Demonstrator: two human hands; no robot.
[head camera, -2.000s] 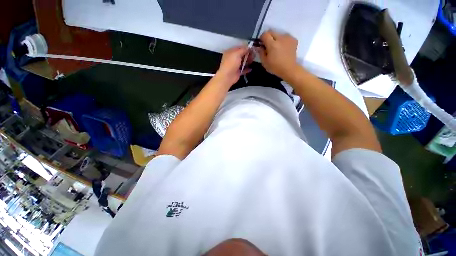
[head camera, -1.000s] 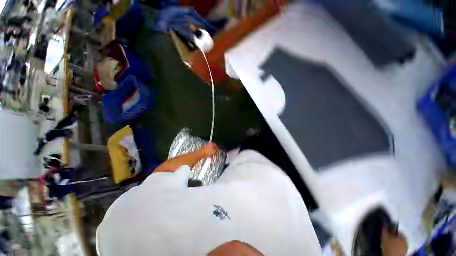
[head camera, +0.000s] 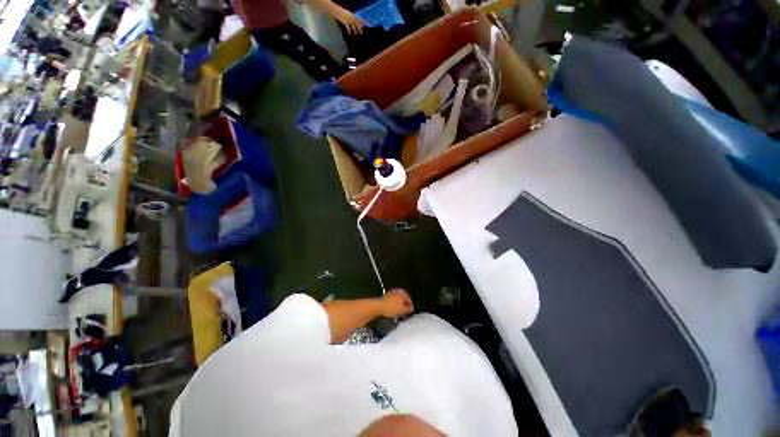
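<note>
A dark grey garment panel lies flat on the white-covered table, with a thin pale line along its long outer edge and a curved cut-out facing me. My left hand is closed on the white stay tape, which runs up to the tape roll at the box corner. The dark steam iron is over the panel's lower end, cut off by the bottom edge. Only a small blurred part of my right hand shows at the iron.
An open reddish-brown cardboard box holds scraps, rolls and blue cloth beyond the table. Thick grey layers lie at the table's far side. Blue bins stand on the left. Another person's hand shows at the top.
The view has swung toward the box. My hands, together at the panel edge earlier, are apart; my left is beside my body with the tape. The iron has moved onto the panel's end.
</note>
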